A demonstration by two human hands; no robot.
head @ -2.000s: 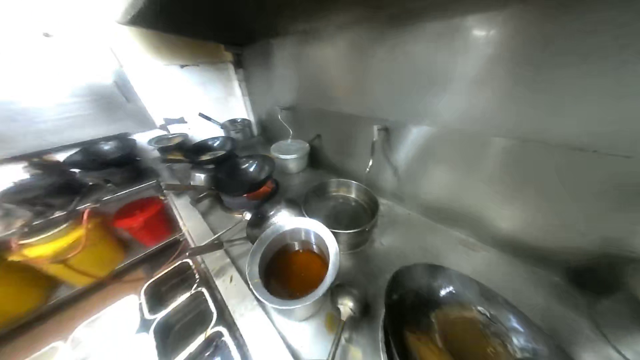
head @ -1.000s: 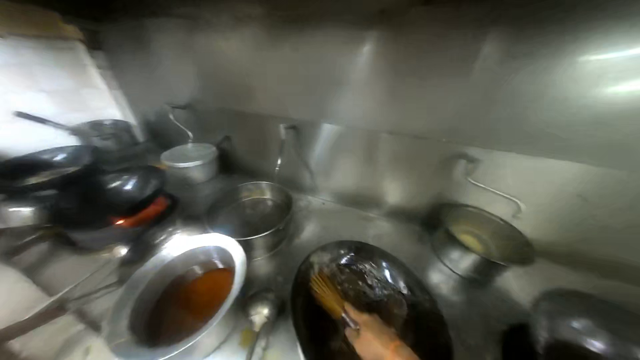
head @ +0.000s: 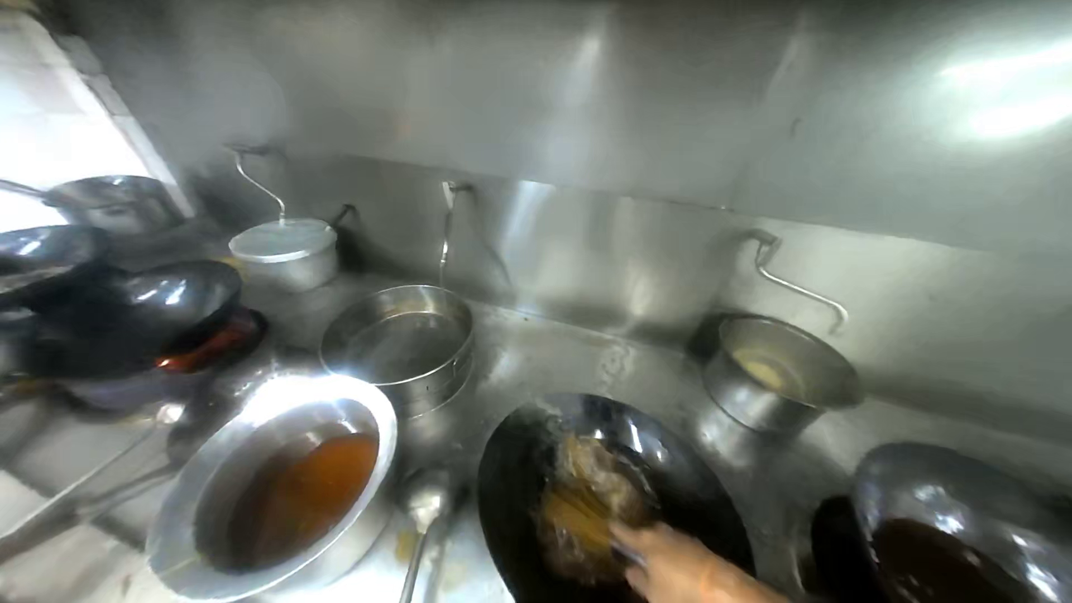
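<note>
My right hand (head: pixel 682 565) reaches in from the bottom edge and is closed around the end of a yellowish bristled wok brush (head: pixel 578 512). The brush's bristles are in murky, foamy liquid (head: pixel 599 469) inside a black wok (head: pixel 511 469). Motion blurs the brush and the fingers. My left hand is out of frame. Left of the wok a metal ladle (head: pixel 425 507) lies on the steel counter, beside a wide aluminium pot (head: pixel 381 419) holding orange-brown liquid.
A round steel pan (head: pixel 398 335) and a lidded pot (head: pixel 289 251) stand behind. Steel pot (head: pixel 770 385) sits under a bent spout (head: pixel 796 289). Another wok (head: pixel 946 477) with dark liquid is at right. Black woks (head: pixel 159 301) stand left, with a red glow beneath one.
My right hand, not seen two seconds ago, came into the wok with the brush and still holds it there. Foamy liquid now shows around the bristles. The view has swung right.
</note>
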